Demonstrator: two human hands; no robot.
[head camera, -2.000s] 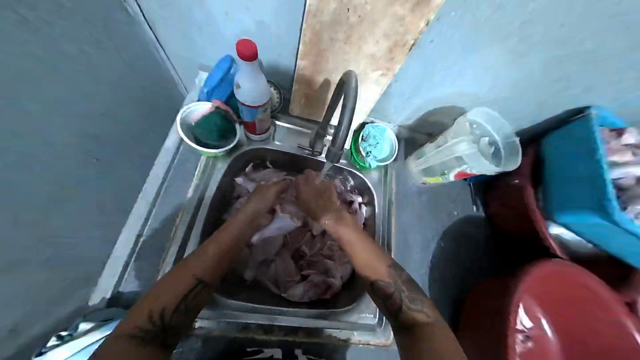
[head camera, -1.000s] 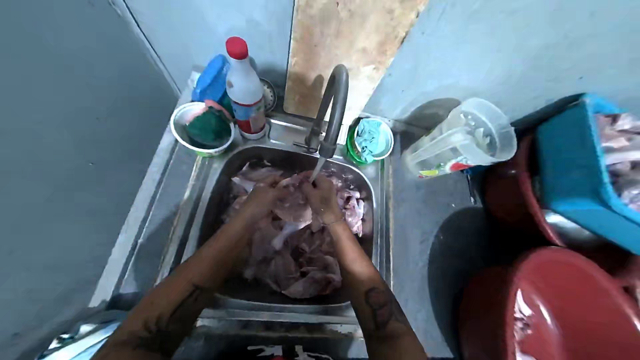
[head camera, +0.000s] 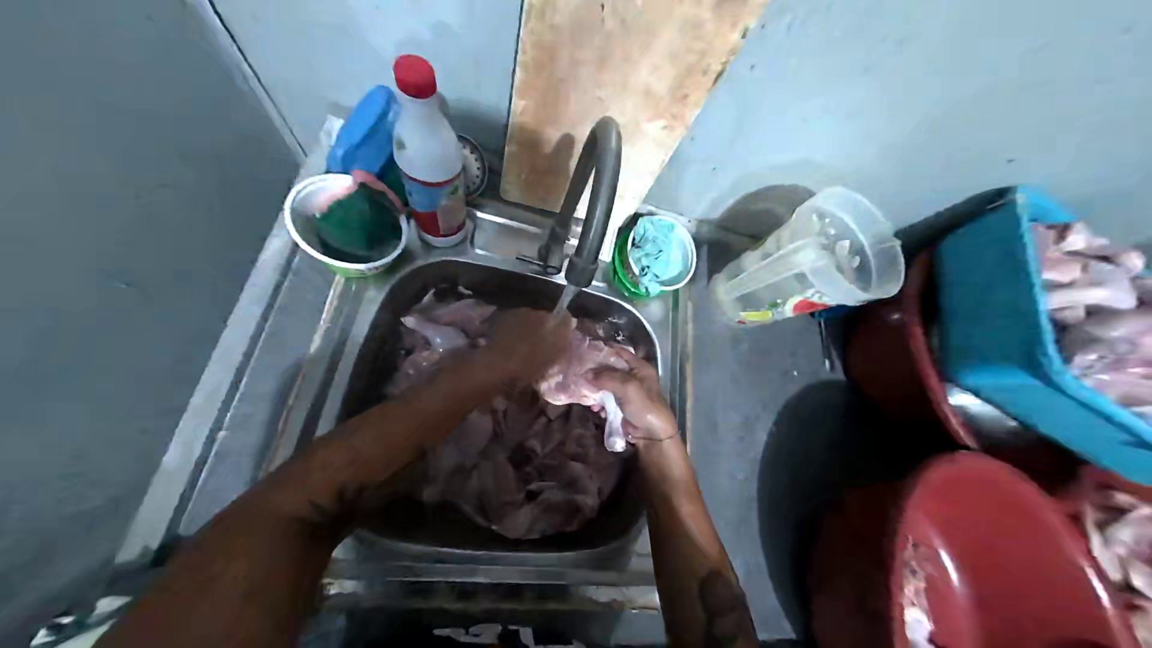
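A stainless steel sink (head camera: 396, 547) holds a heap of raw poultry pieces (head camera: 540, 477). Water runs from the dark curved faucet (head camera: 605, 171) onto my left hand (head camera: 538, 344), which lies against a raw poultry leg piece (head camera: 576, 371) under the spout; its fingers are mostly hidden. My right hand (head camera: 634, 396) grips the same piece from the right, with the bone end (head camera: 614, 427) pointing down toward me.
Behind the sink stand a red-capped bottle (head camera: 430, 153), a bowl with a green scrubber (head camera: 346, 225) and a small tub with a blue cloth (head camera: 661, 254). A clear plastic pitcher (head camera: 810, 261), a blue crate of meat (head camera: 999, 297) and red tubs (head camera: 999, 549) are at right.
My left hand has moved right, to beneath the faucet. My right hand has shifted right and down, and a leg piece now shows between the hands.
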